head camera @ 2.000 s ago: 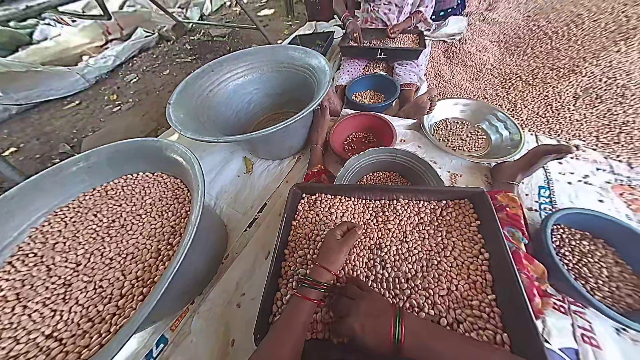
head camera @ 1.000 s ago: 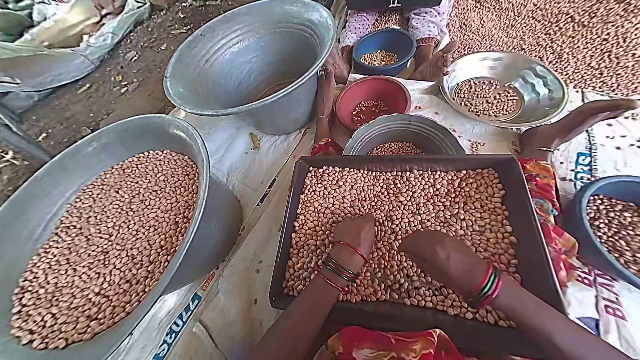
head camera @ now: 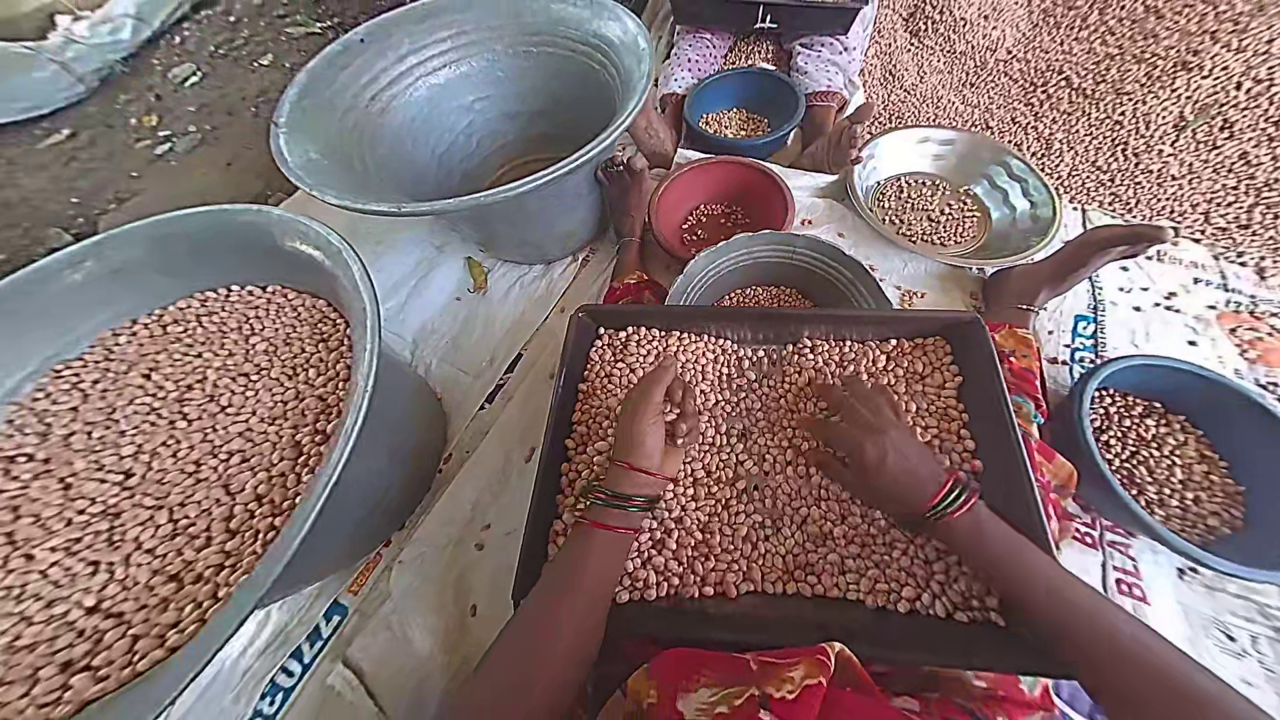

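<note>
A dark rectangular tray (head camera: 780, 318) filled with shelled peanuts (head camera: 760, 500) rests over my lap. My left hand (head camera: 655, 425) is over the tray's left half, its fingers curled in; whether nuts are inside them cannot be seen. On the right half, my right hand (head camera: 870, 440) lies palm down with spread fingers touching the peanuts. Between the hands the layer is thinner, and the tray's bottom shows through in places. Just beyond the tray's far edge, a grey basin (head camera: 790, 255) holds more nuts, partly hidden by the tray.
At left stand a large metal tub (head camera: 400, 430) of peanuts and another metal tub (head camera: 450, 120). Ahead are a red bowl (head camera: 770, 190), a blue bowl (head camera: 745, 90) and a steel basin (head camera: 1030, 190); a blue basin (head camera: 1090, 450) is at right. Another person's legs (head camera: 690, 65) show ahead. Peanuts cover the ground top right.
My hands, close together two seconds ago, are now farther apart. The peanuts between them have thinned. The view has tilted down, so the other person's hands are out of sight.
</note>
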